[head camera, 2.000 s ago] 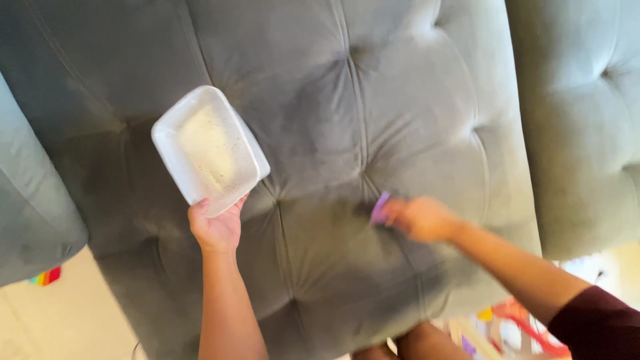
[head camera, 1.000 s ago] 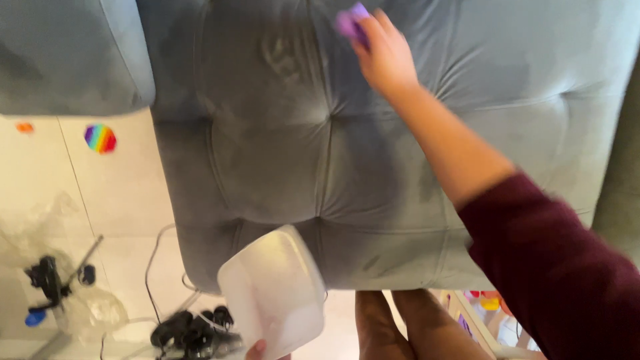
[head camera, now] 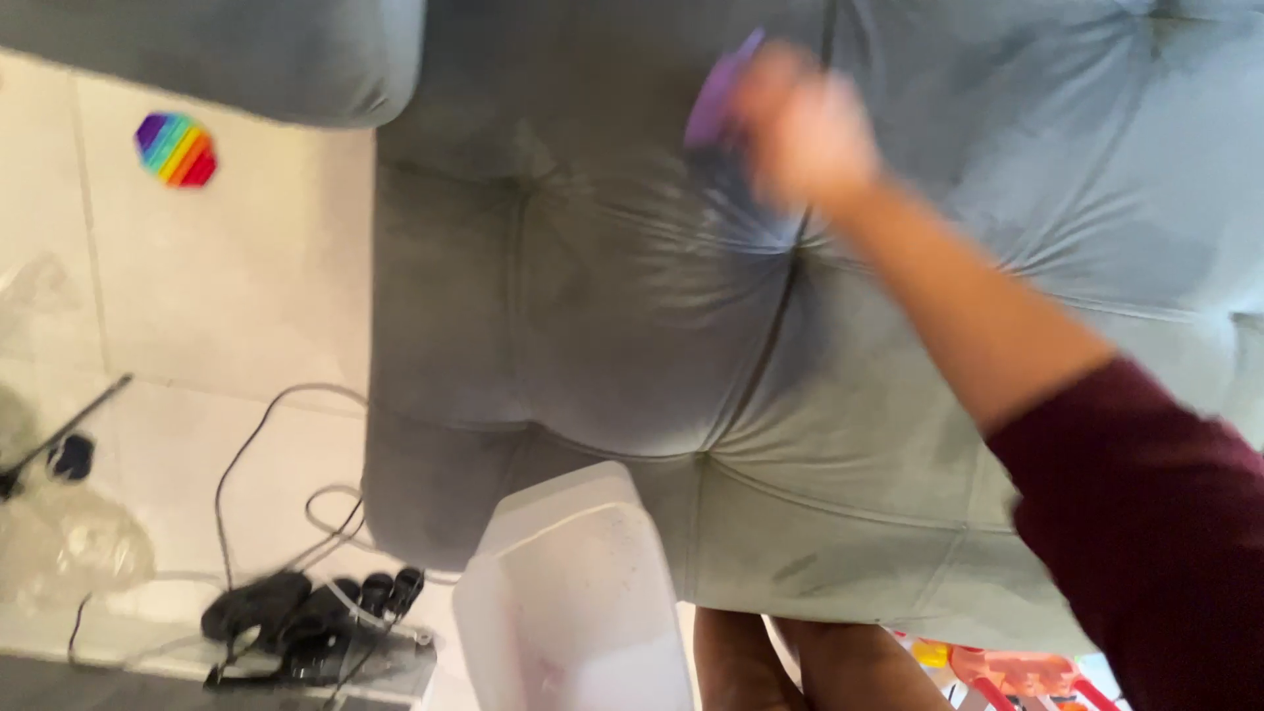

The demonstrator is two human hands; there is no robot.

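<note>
My right hand [head camera: 805,133], blurred by motion, grips a purple object [head camera: 721,94], perhaps a brush or scrubber, over the grey tufted sofa seat [head camera: 632,326]. Its exact kind is too blurred to tell. A dark red sleeve covers the upper part of that arm. A whitish translucent plastic container [head camera: 578,602] is tilted at the seat's front edge, near my legs. My left hand is out of view below it.
Another grey cushion [head camera: 247,49] lies at the upper left. On the tiled floor are a rainbow-coloured octagonal toy [head camera: 177,150], black devices with cables [head camera: 296,627] and a clear plastic bag [head camera: 74,548]. Red and yellow items [head camera: 1017,671] stand at the lower right.
The container, held over the seat by my left hand two seconds ago, is now lower, at the front edge. My right hand still has the purple object. The view has shifted toward the floor at left.
</note>
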